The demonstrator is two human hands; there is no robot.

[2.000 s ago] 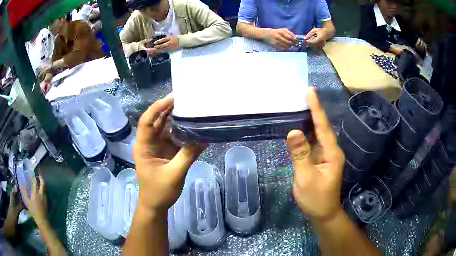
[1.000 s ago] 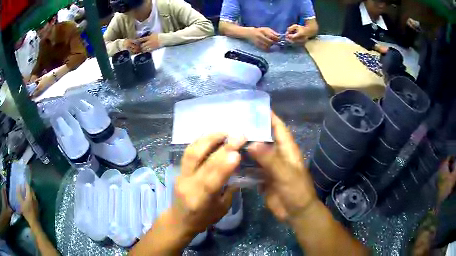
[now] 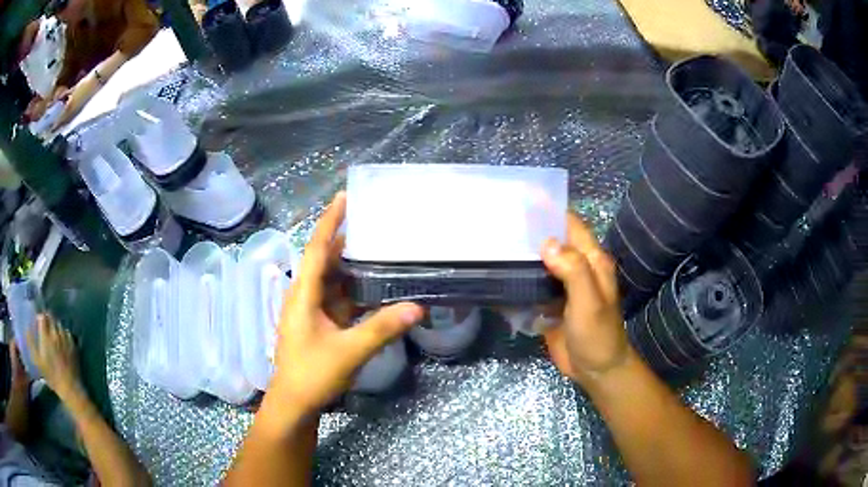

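A shell-and-base unit [image 3: 455,214] is held level above the middle of the table, its frosted white body on top and its black slotted band below. My left hand [image 3: 328,323] grips its left end, with the thumb under the black band. My right hand [image 3: 590,300] grips its right end, with the thumb against the lower right corner. Both hands are bare. Translucent tank shells [image 3: 217,319] stand in a row at the left, partly hidden behind my left hand and the unit.
Stacks of grey housing cups [image 3: 700,171] stand at right. More shell-and-base units [image 3: 211,195] stand at upper left, and another lies at the far edge. Black twin cups [image 3: 243,36] stand far left. Cardboard [image 3: 690,36] is far right. Another person's hand [image 3: 55,357] is at left.
The view has tilted down, so people across the table are mostly out of frame. My hands have moved apart to the unit's ends, and its black band now shows.
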